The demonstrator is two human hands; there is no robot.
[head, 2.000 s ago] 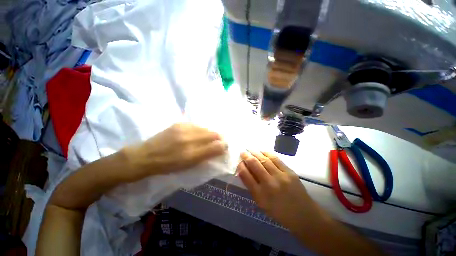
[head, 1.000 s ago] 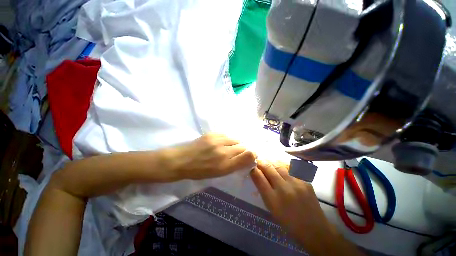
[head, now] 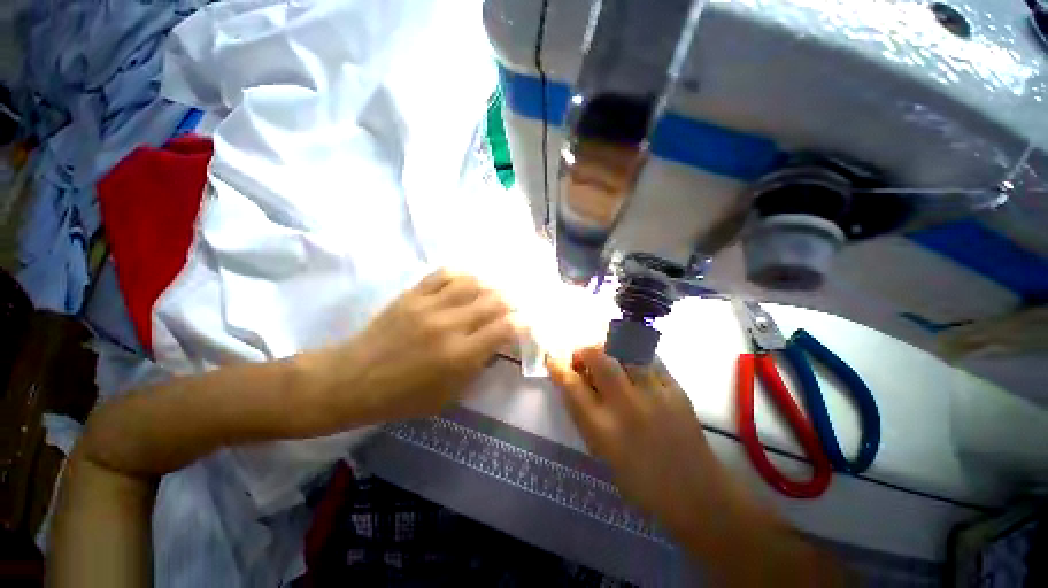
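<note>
White fabric [head: 310, 195] spreads over the table's left side, with a red section [head: 155, 224] at its left edge and a green section [head: 498, 138] beside the machine head. My left hand [head: 442, 339] presses on the white fabric left of the needle area, fingers curled at its edge. My right hand [head: 621, 402] is at the needle area, its fingertips at a small white fabric end [head: 533, 358]. The sewing machine [head: 736, 149] stands above. Lamp glare hides the needle and most of the contact between fingertips and cloth.
Scissors [head: 804, 402] with a red and a blue handle lie right of my right hand. A printed ruler [head: 517, 465] runs along the near table edge. Light blue cloth [head: 69, 138] is heaped at the far left. Dark patterned cloth [head: 402, 540] shows below the table edge.
The view has shifted, so the machine head appears further left and shows its round knob. My hands are slightly further apart, and a small white cloth end shows between them.
</note>
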